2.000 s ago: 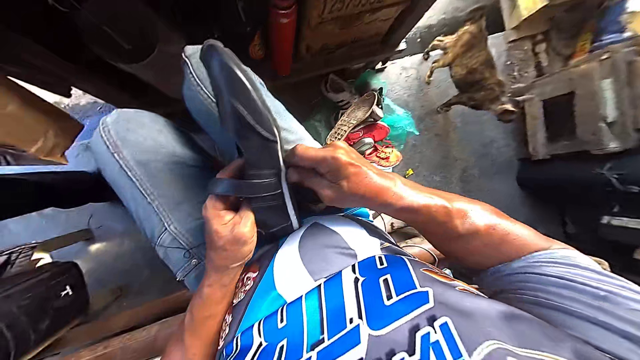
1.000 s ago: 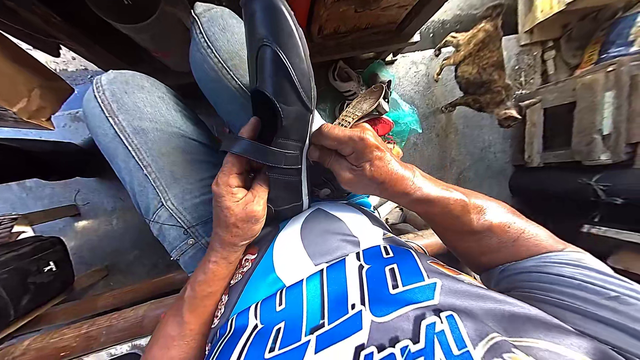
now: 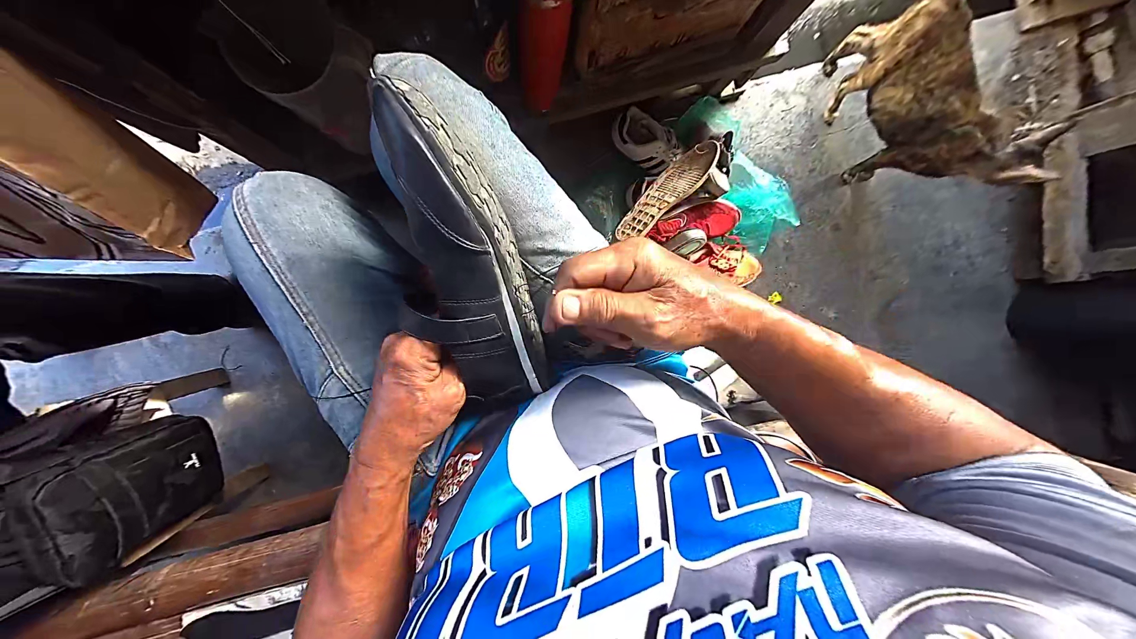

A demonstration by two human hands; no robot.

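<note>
A dark leather shoe (image 3: 453,240) with a strap lies on its side between my thighs and against my belly, toe pointing away and the edge of its pale, patterned sole turned up. My left hand (image 3: 417,386) is curled into a fist beside the strap, near the heel end; its fingertips are hidden. On the other side, my right hand (image 3: 635,297) is closed near the sole edge, thumb pressed to the bent forefinger. Whether either hand pinches something thin, such as thread, cannot be seen.
Several worn shoes (image 3: 670,191) and a green plastic bag (image 3: 768,204) lie on the floor beyond my right hand. A brindled animal (image 3: 927,89) lies at upper right. A black bag (image 3: 106,497) stands at left, near wooden slats (image 3: 257,550).
My hands have moved apart from their grip on the shoe and are now closed on either side of it. The shoe has tipped, showing more of its sole.
</note>
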